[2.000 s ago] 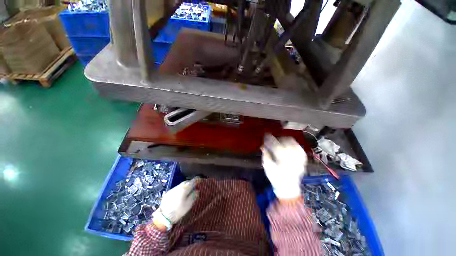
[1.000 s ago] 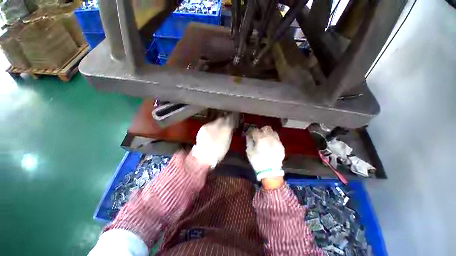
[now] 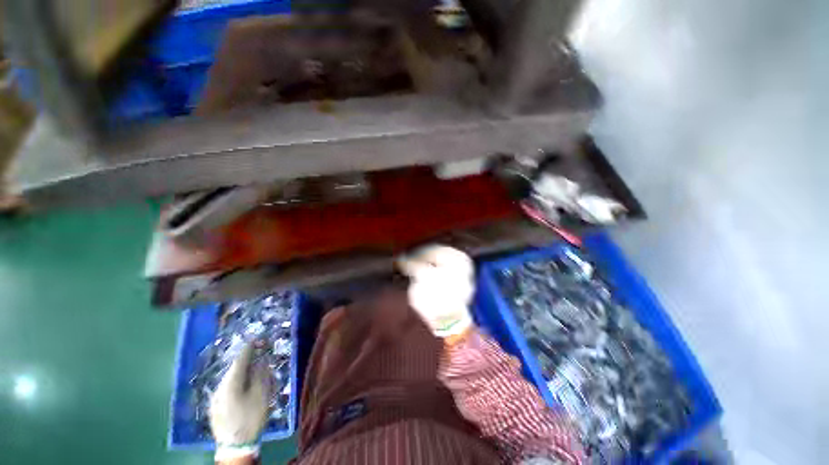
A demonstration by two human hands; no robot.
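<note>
My left hand (image 3: 240,404), in a white glove, is over the heap of small grey metal parts (image 3: 273,318) in the left blue crate (image 3: 181,390). Its fingers are blurred, and I cannot tell if they hold a part. My right hand (image 3: 440,286), in a white glove with a green wrist edge, is in front of the front edge of the red-brown press table (image 3: 391,211). Its fingers are curled and blurred; no part can be made out in them. The right blue crate (image 3: 668,322), heaped with grey parts (image 3: 582,336), is beside my right forearm.
The thick grey press frame (image 3: 300,145) crosses above the table. A slotted metal arm (image 3: 207,211) is at the table's left. A red-handled brush (image 3: 551,224) and crumpled white cloths (image 3: 573,198) lie at its right end. More blue crates (image 3: 186,54) stand behind. A wall is at right.
Both hands have left the area under the press frame. My left hand has moved down to the left crate, my right hand back towards my lap. The camera view has shifted.
</note>
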